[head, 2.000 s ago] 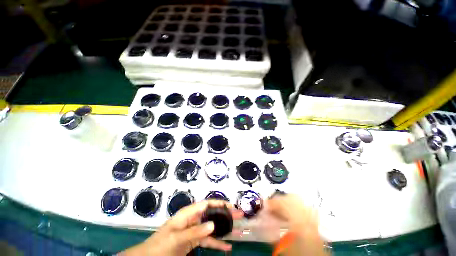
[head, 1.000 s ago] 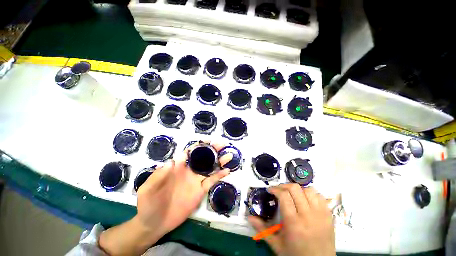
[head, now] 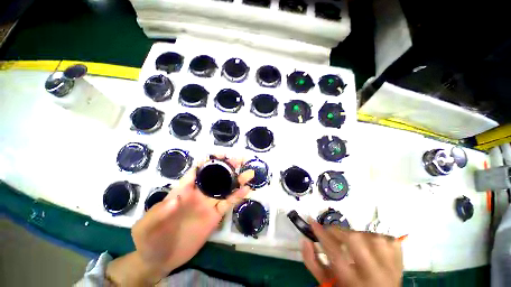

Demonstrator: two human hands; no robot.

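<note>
My left hand, bare, holds a round watch body with its black glass face up, over the lower middle of the white foam tray. My right hand, bare and slightly blurred, holds another watch body tilted on edge above a bottom-row pocket. Bits of an orange stick tool show at the right hand; its grip is mostly hidden. Rows of watches lie in the tray, glossy faces mostly left and middle, matt back sides with green centres at right.
Stacked foam trays stand behind. A translucent bottle stands left, another metal-topped bottle right. A loose dark disc lies far right. A white-edged black box stands behind right. A grey sleeve shows at the right edge.
Since one second ago, my right hand has lifted the bottom-row watch and tilted it on edge. My left hand still holds its watch, slightly further left. Two seconds ago it was nearer the front edge.
</note>
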